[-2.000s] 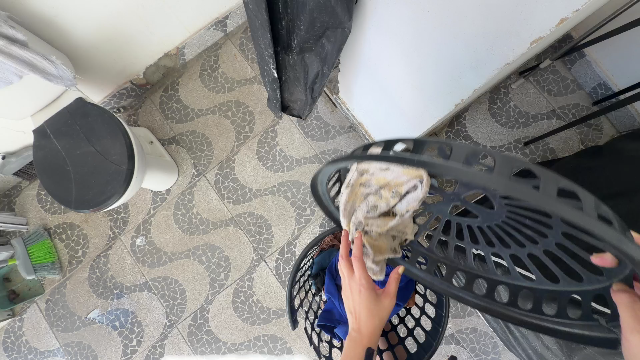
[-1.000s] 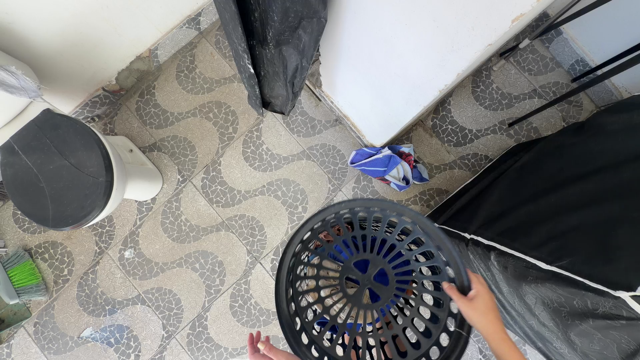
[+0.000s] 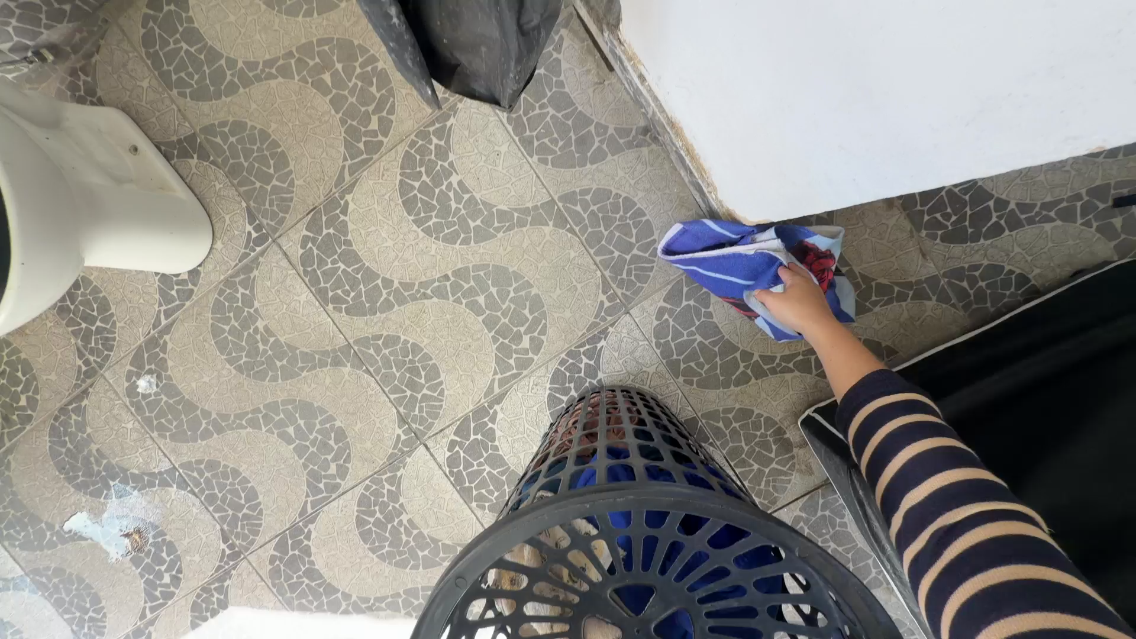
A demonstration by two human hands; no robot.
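My right hand (image 3: 792,302), in a striped sleeve, grips a folded blue patterned cloth (image 3: 719,253) with red and light blue parts, at the corner of the white wall. Whether the cloth is off the floor I cannot tell. Below it stands a dark plastic laundry basket (image 3: 621,430) with slotted sides. Its round slotted lid (image 3: 652,510) lies over the top, and blue and other coloured clothes show through the holes. My left hand is out of view.
A white toilet base (image 3: 133,200) stands at the left. Black plastic sheeting (image 3: 479,49) hangs at the top. The white wall (image 3: 870,98) juts in at upper right. A black covered item with white piping (image 3: 1003,399) lies at the right. Patterned tiles (image 3: 426,302) cover the floor.
The lid, held tilted beside the open basket two seconds ago, now lies over it. My right hand has gone from the lid to the blue cloth and taken hold. My left hand has left view.
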